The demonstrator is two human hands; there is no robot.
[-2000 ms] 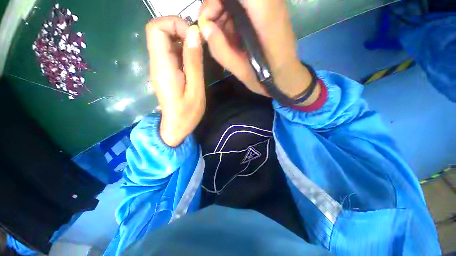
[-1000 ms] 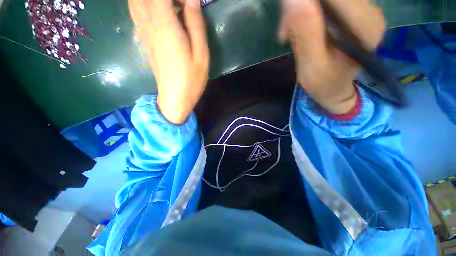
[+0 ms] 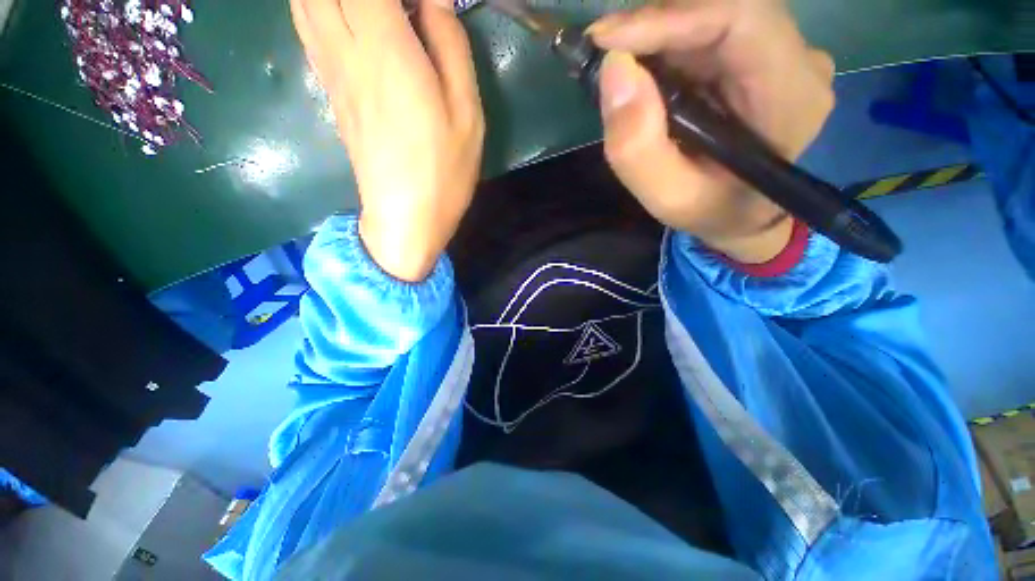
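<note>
My right hand [image 3: 715, 125] grips the black handle of a soldering iron [image 3: 783, 182]. The iron's thin metal tip points up and left toward the top edge of the picture. My left hand [image 3: 403, 131] lies over the green bench at the top, its fingertips cut off by the picture's edge. A small bit of a device or board [image 3: 463, 5] shows beside the left fingers; most of it is out of the picture. Whether the left fingers pinch anything is hidden.
A pile of maroon and silver wired components [image 3: 134, 62] lies on the green tabletop [image 3: 250, 216] at the upper left. A thin pale strand [image 3: 227, 163] lies below it. Black cloth [image 3: 91, 340] hangs at the left. Yellow-black floor tape [image 3: 919, 182] shows at the right.
The right hand has left the left fingertips and moved right; the iron now points up and left in its grip. The pile and device have shifted upward in view.
</note>
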